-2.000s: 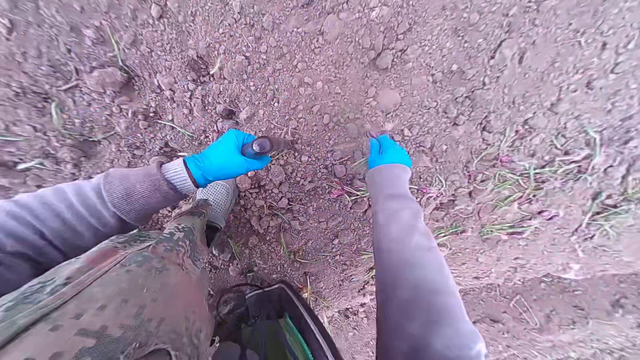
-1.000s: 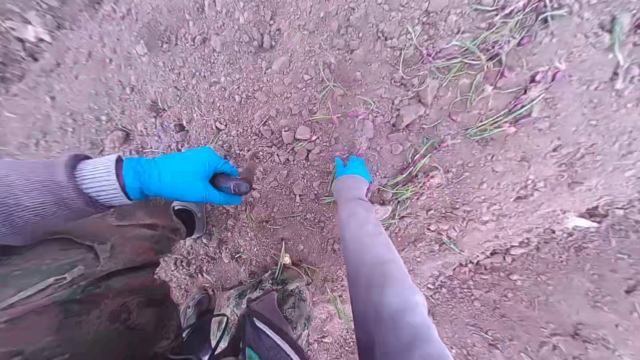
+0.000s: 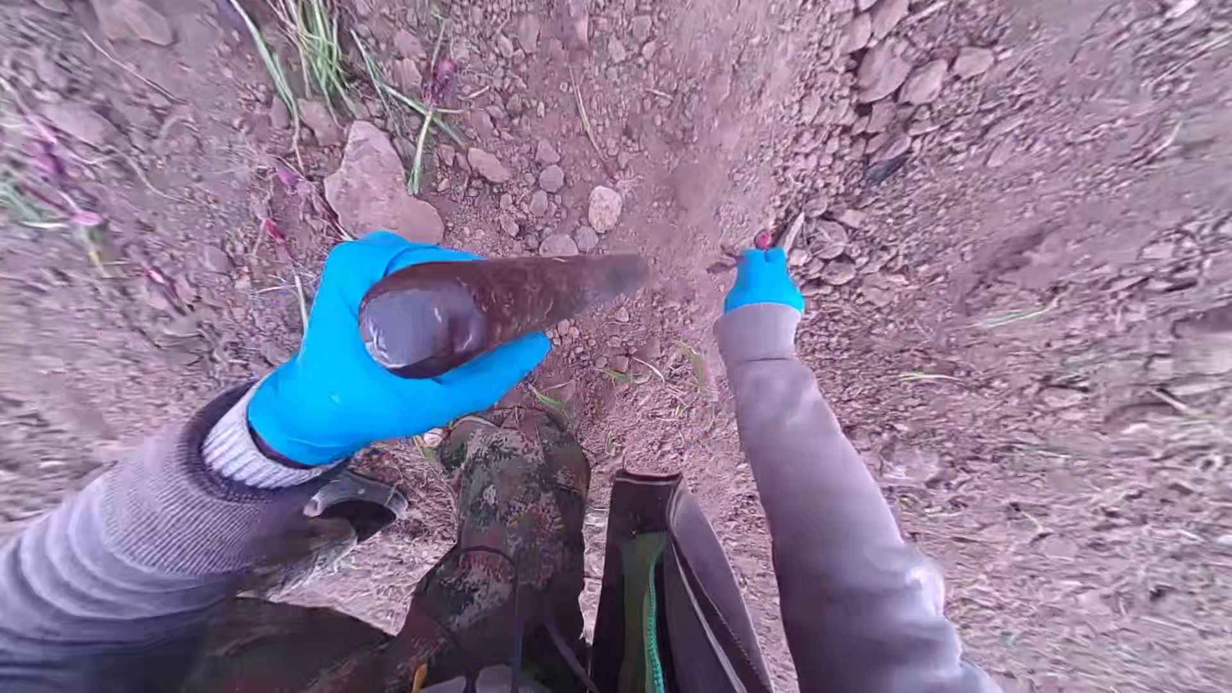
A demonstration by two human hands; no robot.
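Observation:
My left hand (image 3: 375, 356), in a blue glove, grips the rounded end of a dark brown handle (image 3: 481, 303), which points right over the soil; what lies at its far end is blurred. To the right, my gloved right hand (image 3: 763, 279) is closed low at the ground. A small reddish bulb (image 3: 763, 238) with thin dark strands shows at its fingertips and appears held between them. Green seedlings with purple-red bases (image 3: 428, 106) lie on the soil at the upper left.
A large flat stone (image 3: 378, 188) lies above my left hand, with smaller stones around it. My camouflage-clad leg (image 3: 520, 500) and a shoe (image 3: 361, 500) are below. An open dark bag (image 3: 645, 568) with green inside stands near the bottom middle.
My left hand with the handled tool is raised closer to the camera. Seedlings that were right of my hands now lie at the upper left, as the view has shifted.

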